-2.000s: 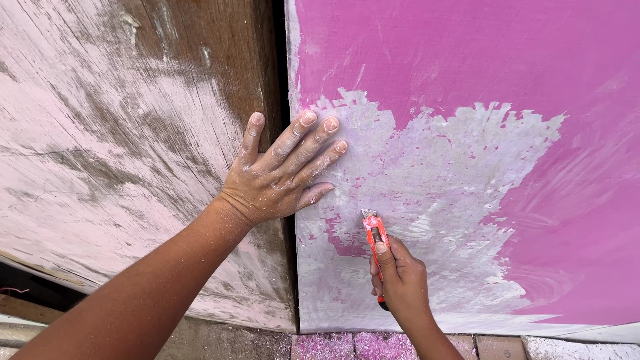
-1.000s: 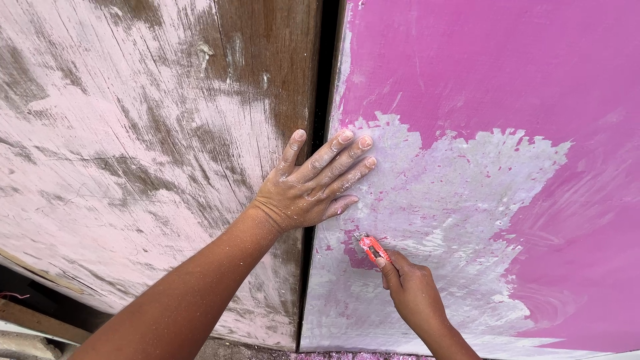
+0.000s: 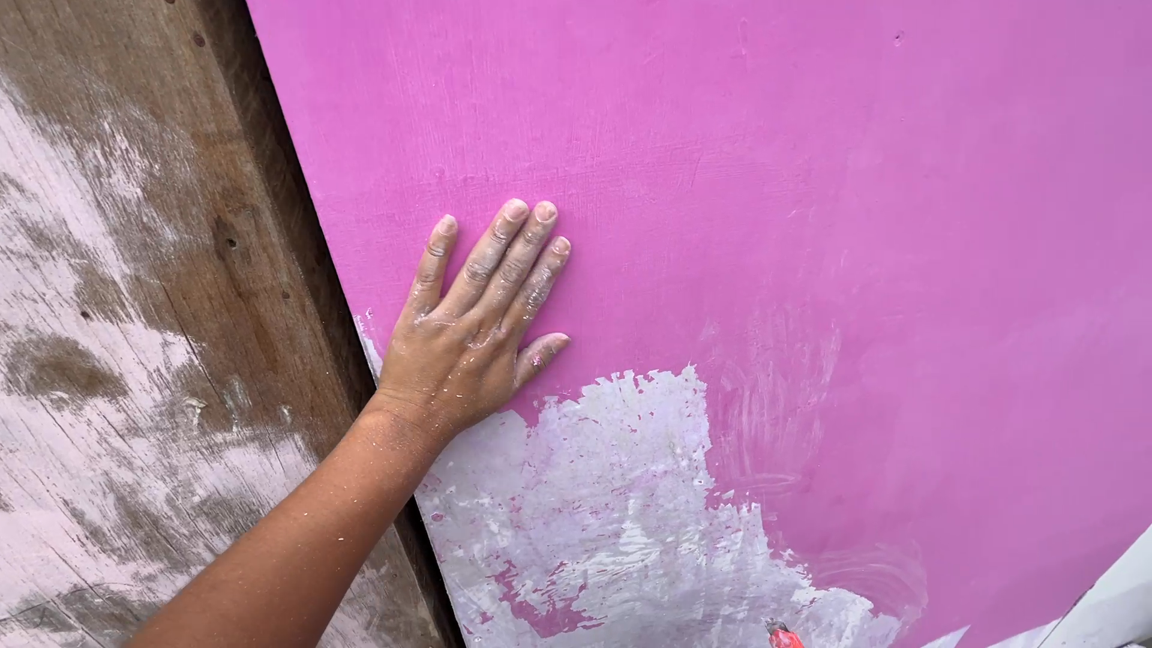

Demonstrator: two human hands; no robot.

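Observation:
My left hand (image 3: pixel 477 315) lies flat on the pink painted panel (image 3: pixel 738 180), fingers pointing up and holding nothing; pale dust and paint flecks coat its skin. Below and right of it, a scraped patch (image 3: pixel 630 522) shows a whitish-grey surface with ragged edges and small remnants of pink. At the bottom edge only the red tip end of the utility knife (image 3: pixel 783 635) shows, over the lower part of the scraped patch. My right hand is out of the picture.
To the left stands a weathered wooden board (image 3: pixel 216 225) with worn pale-pink paint. A dark narrow gap separates it from the pink panel. A white edge (image 3: pixel 1102 598) crosses the lower right corner.
My left hand has moved up the panel, from beside the scraped patch onto pink paint above it. My right hand, earlier seen holding the knife, has left the view. The view has shifted upward.

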